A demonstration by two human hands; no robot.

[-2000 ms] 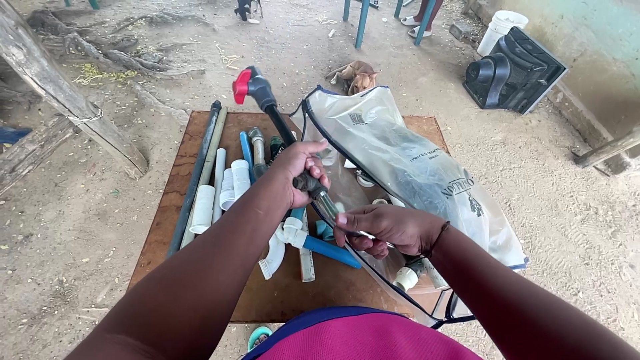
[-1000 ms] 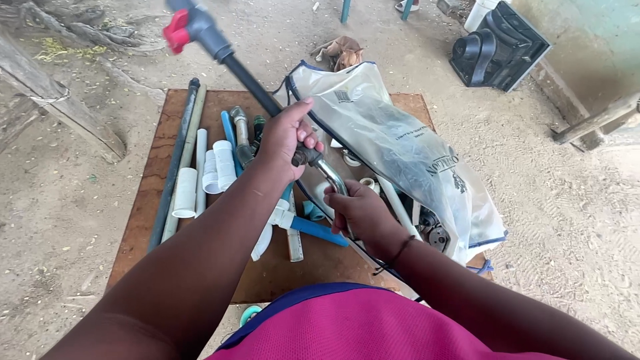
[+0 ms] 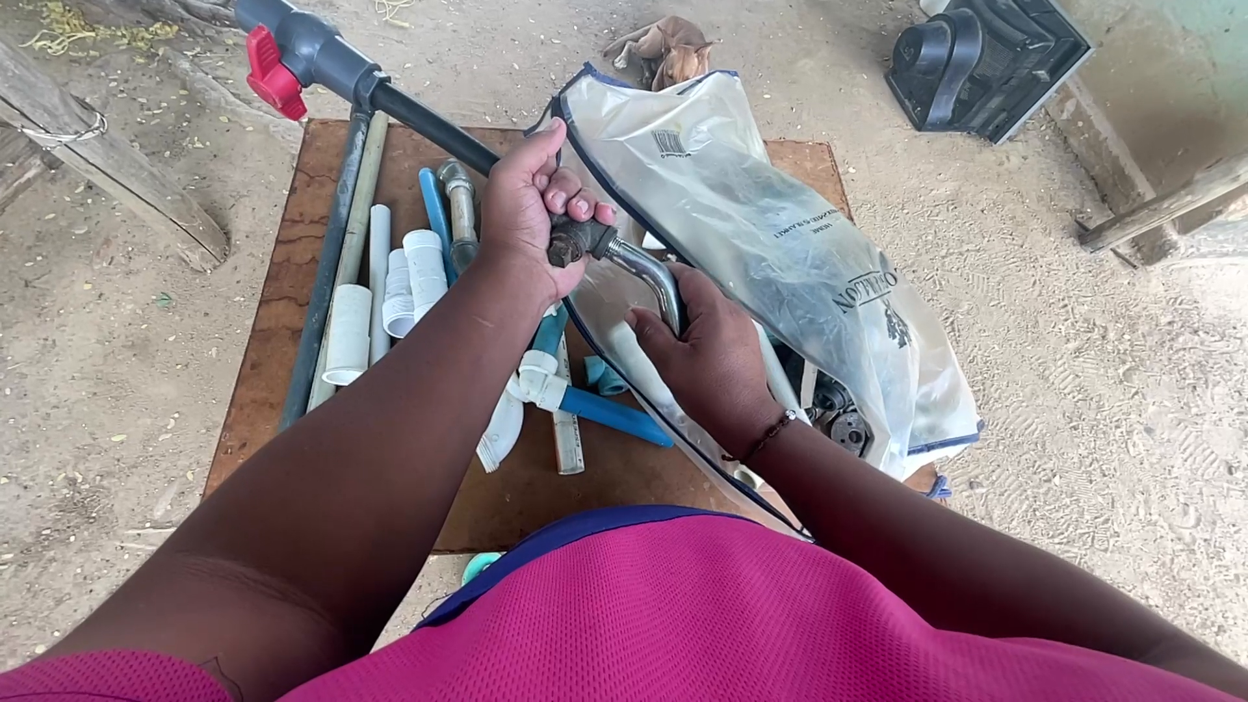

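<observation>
My left hand [image 3: 541, 210] grips a black pipe [image 3: 434, 127] near its lower end, at a dark metal fitting [image 3: 577, 240]. A grey ball valve [image 3: 312, 58] with a red handle [image 3: 272, 74] sits at the pipe's upper end. From the fitting comes a bent chrome spout [image 3: 648, 271], and my right hand [image 3: 704, 351] is closed round its curved end. To the right of both hands lies a clear plastic bag [image 3: 721, 214] with dark blue edging and fittings inside. White PVC pieces [image 3: 425, 268] and a blue pipe with a white fitting [image 3: 614, 417] lie below and left.
The brown wooden board [image 3: 263, 390] carries long grey pipes [image 3: 327, 283] along its left side and a metal pipe with elbows [image 3: 461, 210]. A dog [image 3: 673, 54] lies beyond it. Wooden posts [image 3: 107, 156] stand left, and a black plastic object [image 3: 975, 68] rests at the upper right.
The valve end of the pipe has swung to the left and toward the top edge. Both hands keep hold, and more of the curved chrome spout shows between them.
</observation>
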